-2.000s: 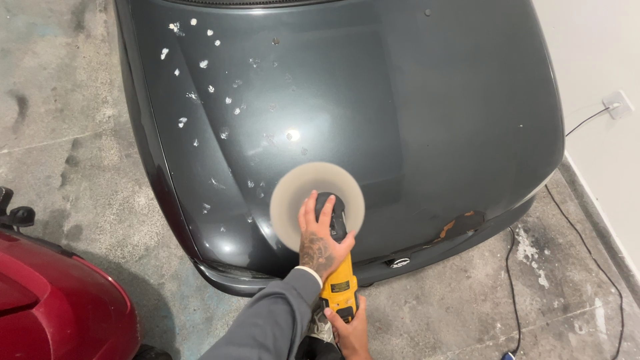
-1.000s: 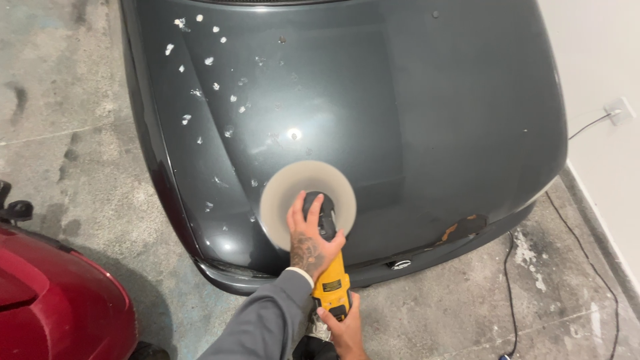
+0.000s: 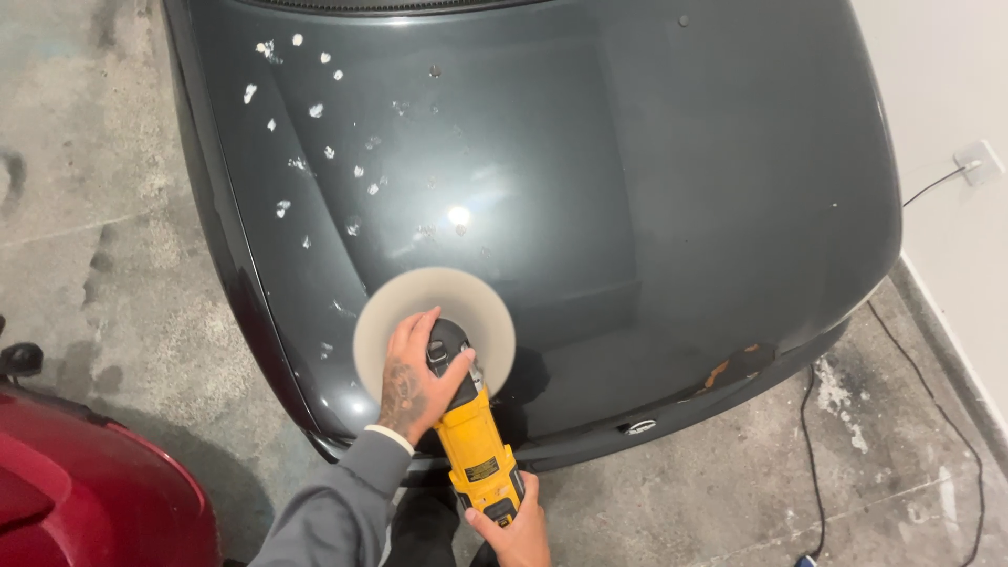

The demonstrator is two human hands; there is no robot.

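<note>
A yellow and black rotary polisher (image 3: 472, 441) lies over the front edge of a dark grey car hood (image 3: 669, 197). Its round pale polishing pad (image 3: 433, 295) is on the hood and looks blurred, as if spinning. My left hand (image 3: 413, 378) is wrapped over the black head of the tool, just above the pad. My right hand (image 3: 516, 524) grips the rear end of the yellow body; part of it is cut off by the bottom edge. White dabs of compound (image 3: 316, 110) dot the left part of the hood, with fainter smears towards its middle.
A red car (image 3: 94, 480) stands close by at the lower left, its mirror (image 3: 21, 360) beside it. On the right are a white wall with a power socket (image 3: 978, 163) and black cables (image 3: 811, 441) on the concrete floor (image 3: 693, 488). Paint is chipped (image 3: 717, 374) near the hood's front edge.
From two seconds to one second ago, both hands and the polisher moved a little left across the hood. The pad stays near the front edge, and both hands remain on the tool.
</note>
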